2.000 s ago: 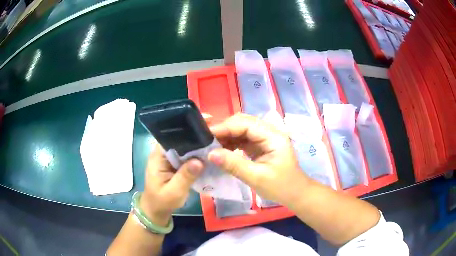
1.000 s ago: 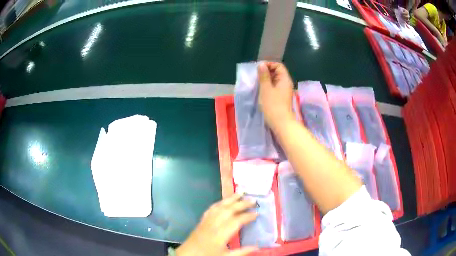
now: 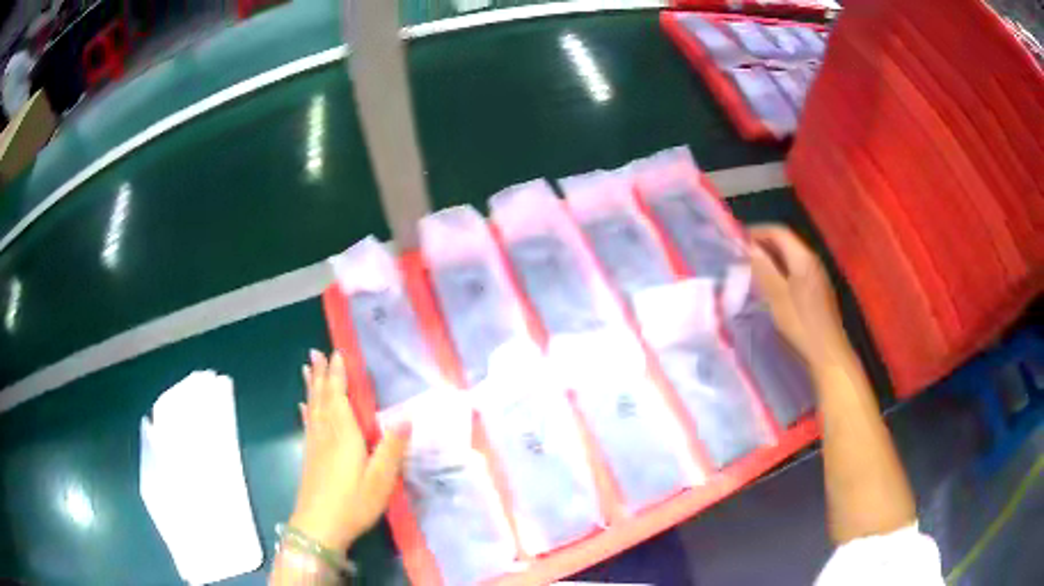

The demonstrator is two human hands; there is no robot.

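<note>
The red phone tray (image 3: pixel 595 538) lies tilted in view, its two rows of pockets filled with bagged phones (image 3: pixel 550 275) in frosted sleeves, loose ends overhanging. My left hand (image 3: pixel 338 458) is at the tray's left side, fingers spread, thumb over the rim near the lower left bagged phone, holding no phone. My right hand (image 3: pixel 796 292) is at the tray's right side, near the upper right bagged phone. Its fingertips are blurred, so I cannot tell whether it grips the rim or a sleeve. A white stack of empty bags (image 3: pixel 200 481) lies on the green bench to the left.
A tall block of stacked red trays (image 3: pixel 916 172) stands close on the right. Another filled red tray (image 3: pixel 733 97) lies behind at the upper right. A pale metal strip (image 3: pixel 384 115) crosses the green bench. A blue stool (image 3: pixel 996 395) shows at the lower right.
The last bagged phone now lies in the top left pocket, let go. My right hand has moved to the tray's right side, my left hand to its left side. The tray appears rotated in view.
</note>
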